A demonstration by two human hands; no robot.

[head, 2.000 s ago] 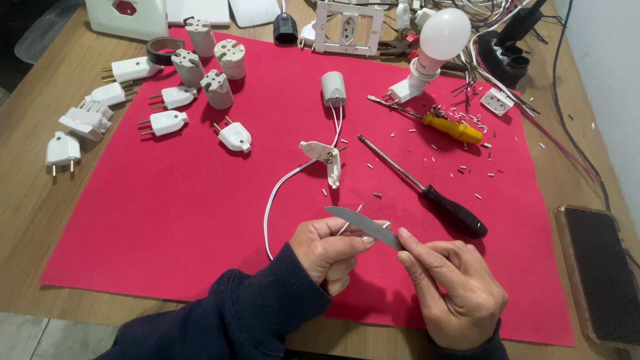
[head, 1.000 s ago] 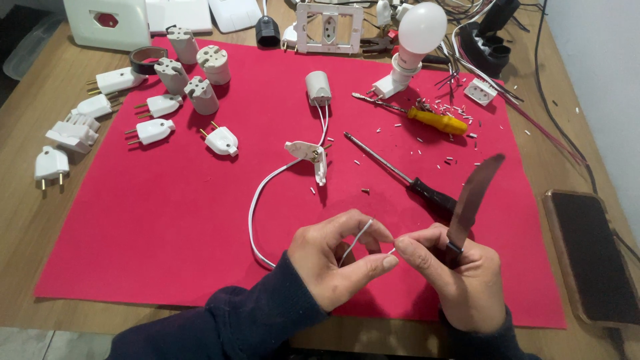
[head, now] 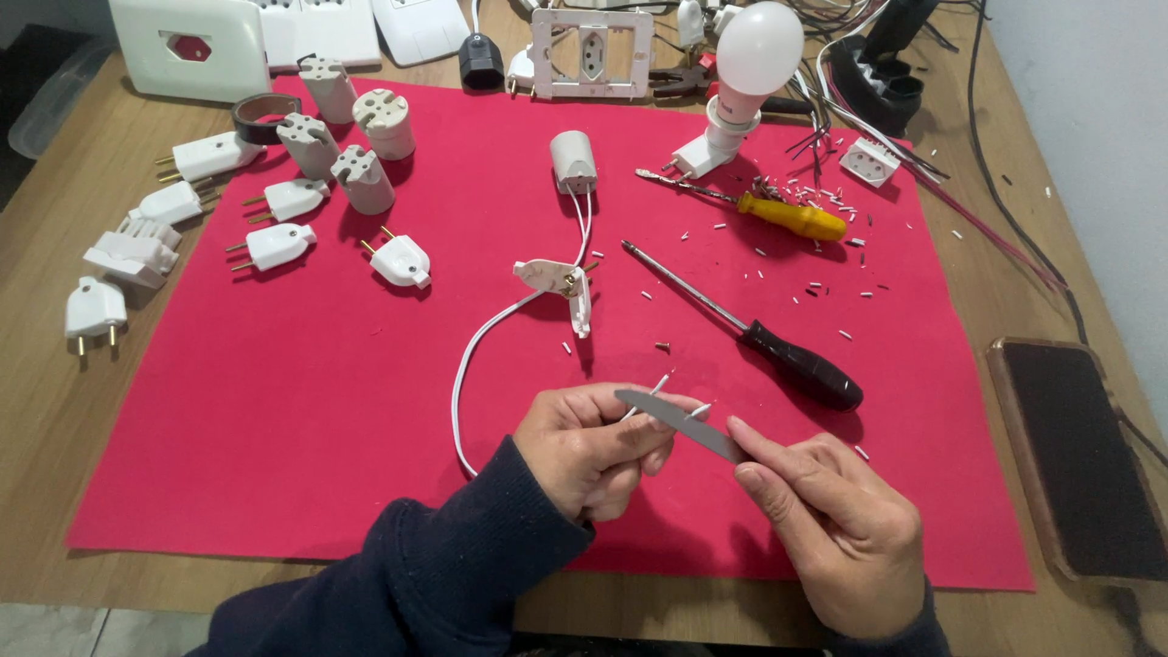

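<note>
My left hand point(head: 598, 447) pinches the split end of a white two-core electrical cable point(head: 459, 383), whose two tips stick up past the fingers. My right hand point(head: 830, 525) grips a metal knife blade point(head: 684, 424), which lies across the cable end at my left fingertips. Its handle is hidden in the palm. Beyond my hands lies an opened white plug point(head: 552, 276) with wires inside it. A white lamp socket point(head: 573, 162) is joined to it by two short wires. A black-handled screwdriver point(head: 794, 365) lies to the right.
Several white plugs point(head: 279, 246) and loose sockets point(head: 363, 181) stand at left on the red mat point(head: 274, 392). A light bulb point(head: 759, 50) in a holder, a yellow-handled screwdriver point(head: 794, 217) and insulation scraps are at the back right. A phone point(head: 1086, 456) lies on the right.
The knife has swung down from its raised position in my right hand and now lies against the cable end. The right fingertips have moved away from the wire they were touching.
</note>
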